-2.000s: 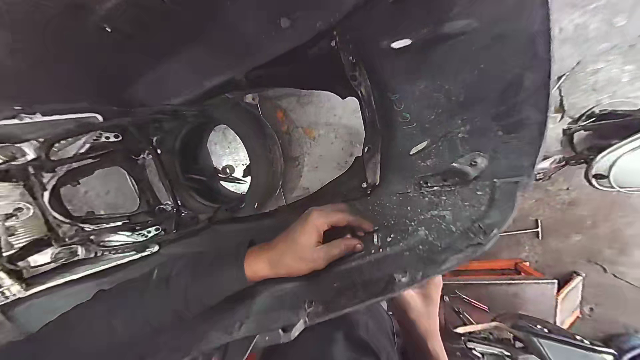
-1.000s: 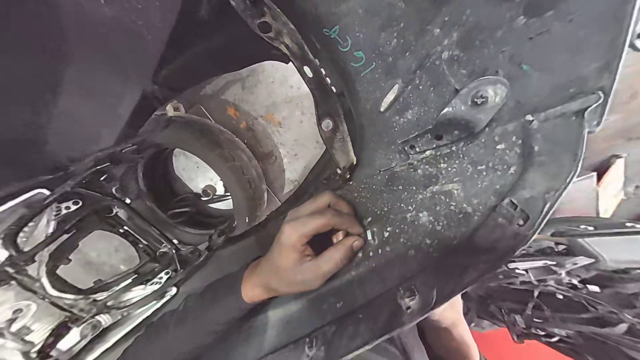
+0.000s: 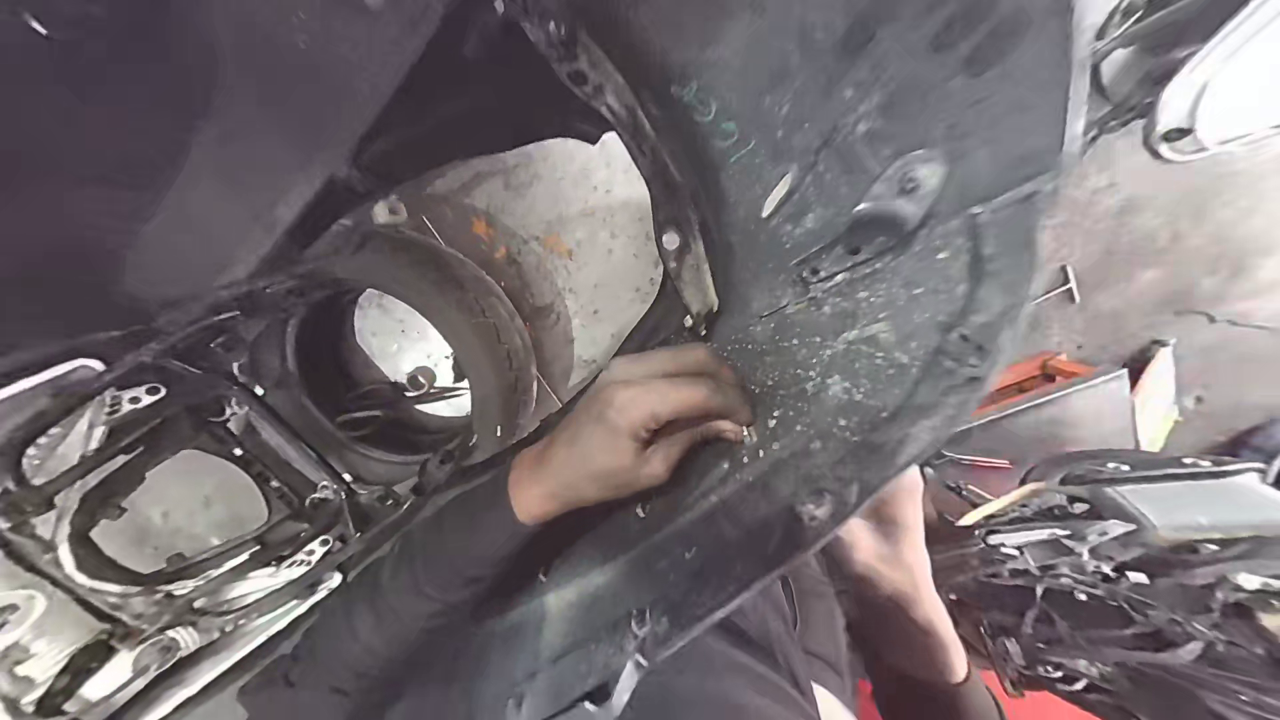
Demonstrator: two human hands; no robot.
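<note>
A large dark plastic bumper cover [image 3: 850,330], its inner face dusted with pale flecks, spans the view. It has a big cut opening and a raised molded bracket [image 3: 900,200]. My left hand [image 3: 640,430] rests on the cover, right of a round black duct-like ring [image 3: 510,330]. Its thumb and forefinger are pinched at a small light-coloured piece [image 3: 749,434]; whether the piece is fixed to the cover cannot be told. My right hand [image 3: 885,520] is at the cover's lower edge, its fingers hidden behind it.
A metal frame with lamp-like housings [image 3: 170,510] lies at the lower left. At the right are an orange and grey box [image 3: 1050,400], a heap of dark parts and wiring [image 3: 1130,560], a T-shaped tool [image 3: 1070,285] on the floor and a white-framed part [image 3: 1210,90].
The view has shifted and turned. My left hand stays at the same spot on the cover, fingertips together at the small piece. More of my right hand and forearm shows than one second ago.
</note>
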